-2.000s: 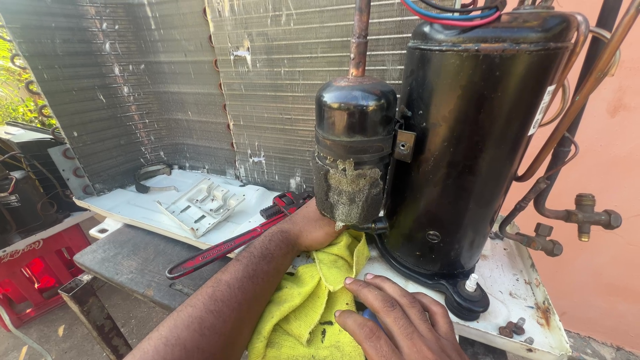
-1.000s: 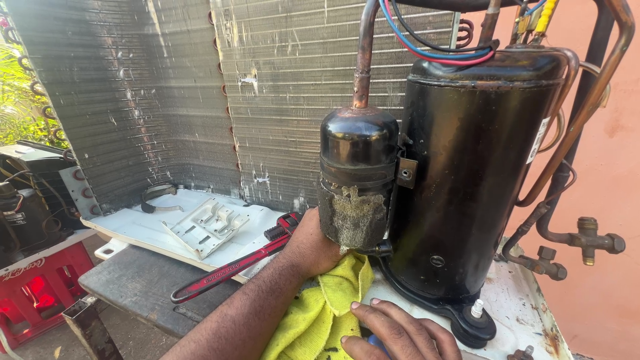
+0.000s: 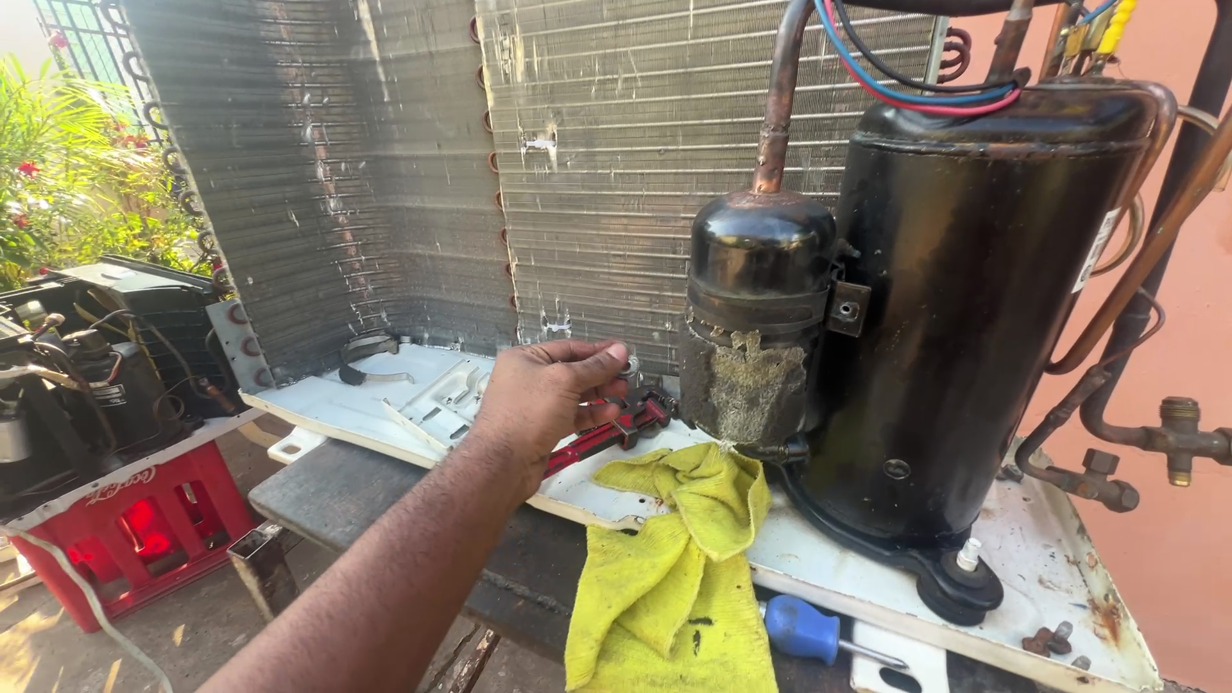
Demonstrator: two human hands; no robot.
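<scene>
My left hand [image 3: 553, 399] is raised over the white metal base pan [image 3: 799, 549], left of the black accumulator [image 3: 760, 250]. Its thumb and fingertips pinch a small metal piece [image 3: 631, 367], perhaps a nut. Below the fingers lies a red pipe wrench [image 3: 616, 431], partly hidden by the hand. A yellow cloth [image 3: 674, 577] drapes over the pan's front edge below the accumulator. Beside the cloth is a blue-handled screwdriver [image 3: 804, 628]. The large black compressor [image 3: 972, 318] stands upright to the right, joined to the accumulator by a bracket. My right hand is out of view.
Finned condenser coils [image 3: 635, 192] rise behind the pan. A white bracket [image 3: 438, 404] and a curved metal strap [image 3: 371, 361] lie on the left. Rusty bolts [image 3: 1047, 639] sit at the front right. Copper pipes and brass valves [image 3: 1179, 438] stick out at right. A red crate [image 3: 144, 529] stands lower left.
My left hand has come away from beside the accumulator's lower end, moving left and up, with the small piece now showing in its fingers. My right hand has left the cloth and the view.
</scene>
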